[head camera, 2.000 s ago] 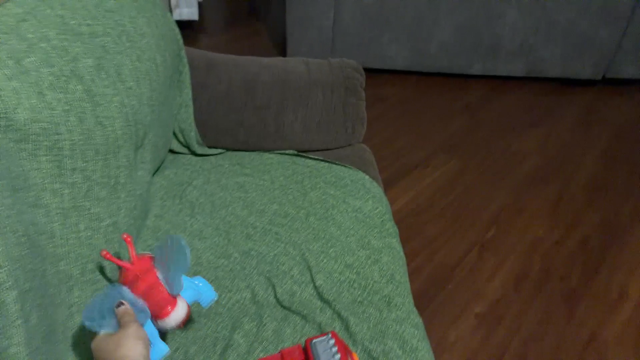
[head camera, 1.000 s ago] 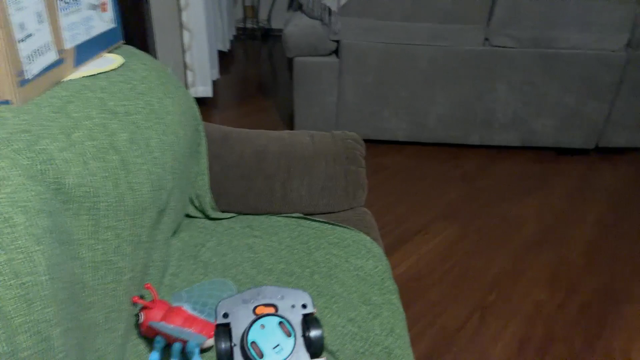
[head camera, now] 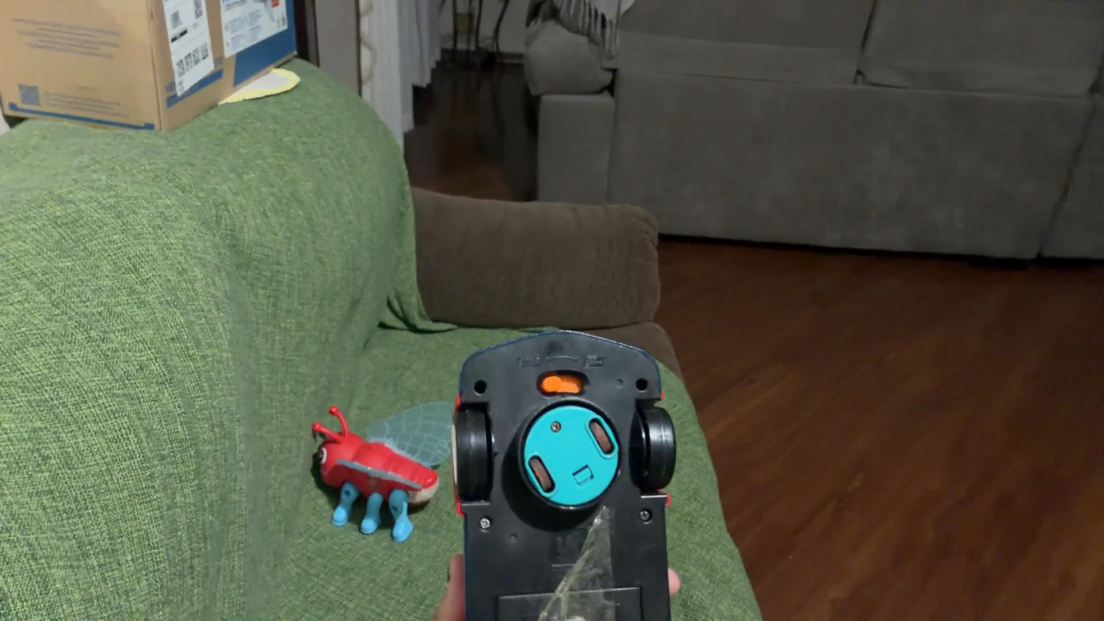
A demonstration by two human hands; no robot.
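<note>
A toy vehicle [head camera: 565, 552] is held up with its black underside facing me, showing two black wheels, an orange switch and a round turquoise disc with small rollers. Clear tape crosses its lower part. Fingers of what looks like my right hand [head camera: 452, 590] grip it from behind, showing at both side edges; most of the hand is hidden. My left hand is not in view. To the left, a red toy insect [head camera: 379, 470] with blue legs, red antennae and a translucent wing stands on the green seat cover [head camera: 345, 573].
A brown armrest [head camera: 535, 259] stands beyond the seat. A cardboard box [head camera: 82, 65] with printed labels and a pale flat item [head camera: 263, 84] sit atop the covered backrest. A grey sofa [head camera: 819, 164] stands across the wooden floor [head camera: 897, 414].
The hand that held the toy insect two seconds ago has let go and left view. The toy vehicle, at the bottom edge then, is now raised with its underside showing. The view has tilted up.
</note>
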